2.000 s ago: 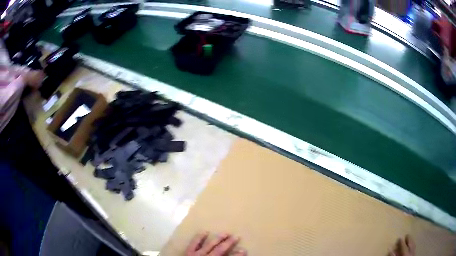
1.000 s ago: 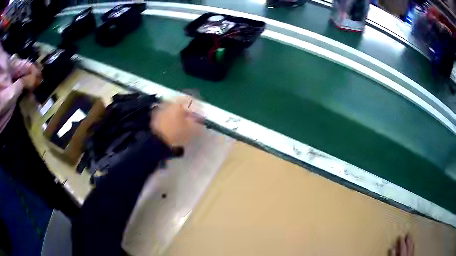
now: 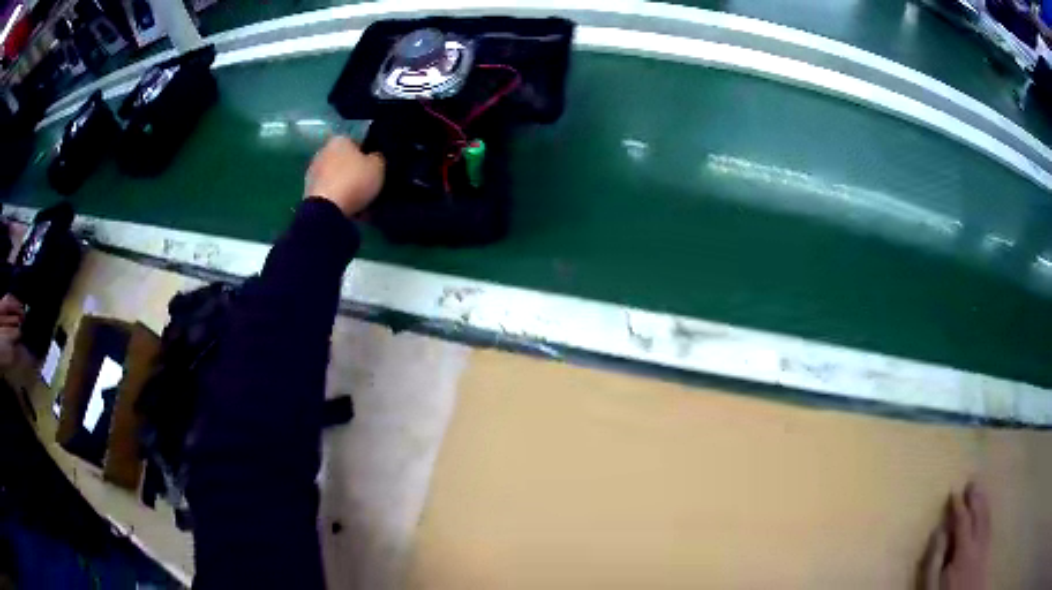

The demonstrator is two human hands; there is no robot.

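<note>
The open loudspeaker unit lies on the green conveyor. Its rear housing (image 3: pixel 444 213) is nearer me, with a green round part (image 3: pixel 474 161) inside. The front housing (image 3: pixel 536 72) lies behind it and carries the silver-grey speaker (image 3: pixel 425 63). Red wires (image 3: pixel 490 101) join the halves. My left hand (image 3: pixel 344 175) holds the left edge of the rear housing; its fingertips are hidden. My right hand (image 3: pixel 967 542) rests open and empty on the cardboard sheet (image 3: pixel 669 484), partly cut off at the bottom right.
A dark strip pile (image 3: pixel 185 346) is partly hidden by my left sleeve. A carton (image 3: pixel 129 403) stands beside it. Other black units (image 3: pixel 167 106) are on the conveyor at left. A person's hand (image 3: pixel 9 328) shows at the left edge. The white rail (image 3: pixel 646 328) borders the bench.
My left hand has moved from over the strip pile to the rear housing and taken hold of it. The unit appears larger and nearer, and the view has shifted. My right hand stays on the cardboard.
</note>
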